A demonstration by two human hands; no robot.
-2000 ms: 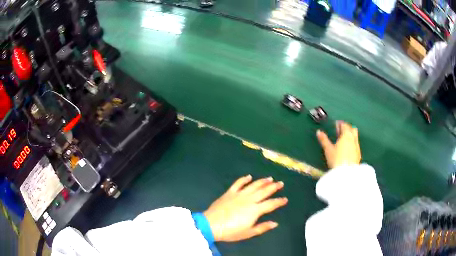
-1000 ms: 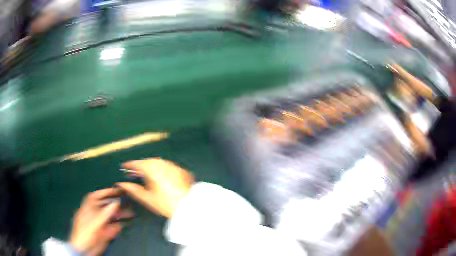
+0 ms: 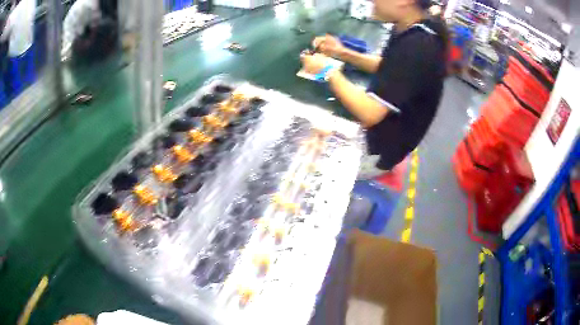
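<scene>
A stack of clear plastic blister trays (image 3: 137, 276) fills the middle of the head view. Its top tray holds rows of black parts (image 3: 105, 203) with orange ribbons (image 3: 164, 172), and glare whitens its right half. My right hand (image 3: 76, 320) is cut off by the bottom edge at the left, beside its white sleeve (image 3: 130, 319). Only a sliver of skin shows, left of the tray's near corner, so its fingers and anything in them are hidden. My left hand is out of the picture.
Small dark pieces (image 3: 82, 98) lie on the green belt (image 3: 38, 178). A metal post (image 3: 147, 70) stands behind the tray. A person in black (image 3: 410, 82) works beyond it. A cardboard box (image 3: 394, 270) stands at right, near stacked red bins (image 3: 509, 108) and a blue frame (image 3: 540, 222).
The view has swung right, from the press fixture to the tray stack. Both hands, together over the bench one second ago, have dropped out of view except a bit of my right.
</scene>
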